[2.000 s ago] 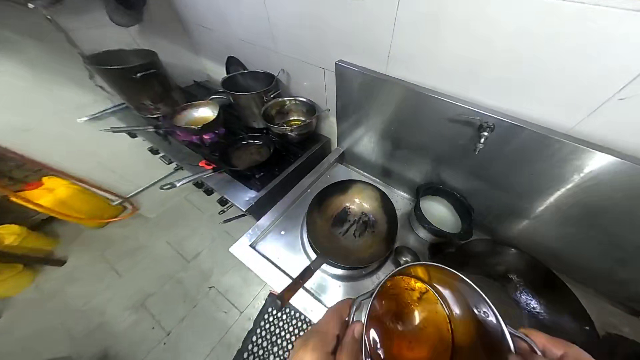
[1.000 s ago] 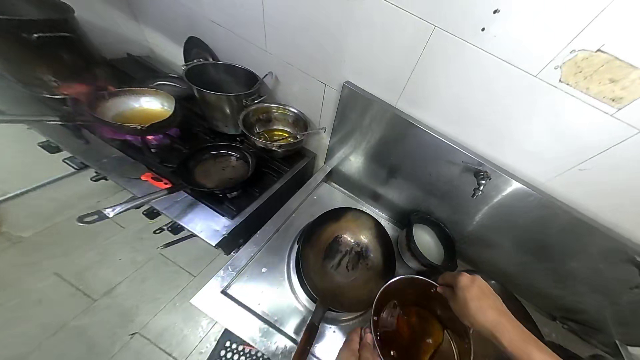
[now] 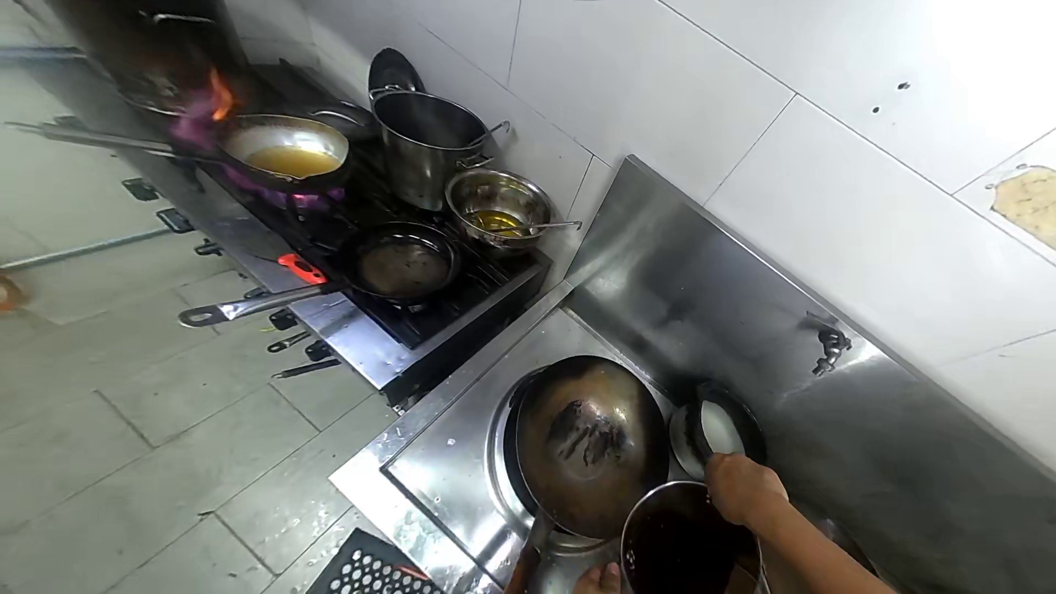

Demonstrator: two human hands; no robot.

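Note:
At the bottom edge, a deep metal pot (image 3: 691, 540) with dark contents is partly cut off by the frame. My left hand (image 3: 600, 580) shows only in part, its fingers against the pot's left side. Just beyond the pot's far rim, my right hand (image 3: 742, 488) has curled fingers beside a dark-rimmed container (image 3: 747, 412) with whitish contents. What it grips there is unclear. A worn wok (image 3: 590, 450) with a scorched patch sits on the round steel burner opening, left of that container, its handle (image 3: 528, 557) pointing toward me.
On the stove at left, flames rise by a pan of yellowish liquid (image 3: 289, 153). Near it stand a black frying pan (image 3: 404, 264), a tall pot (image 3: 425, 140) and a steel bowl (image 3: 499, 210) with oil and a utensil. A tap (image 3: 832, 346) juts from the steel backsplash.
My right hand has moved from the pot's rim toward the dark-rimmed container. The amber liquid seen earlier in the pot now looks dark. Flames show higher beside the pan at left.

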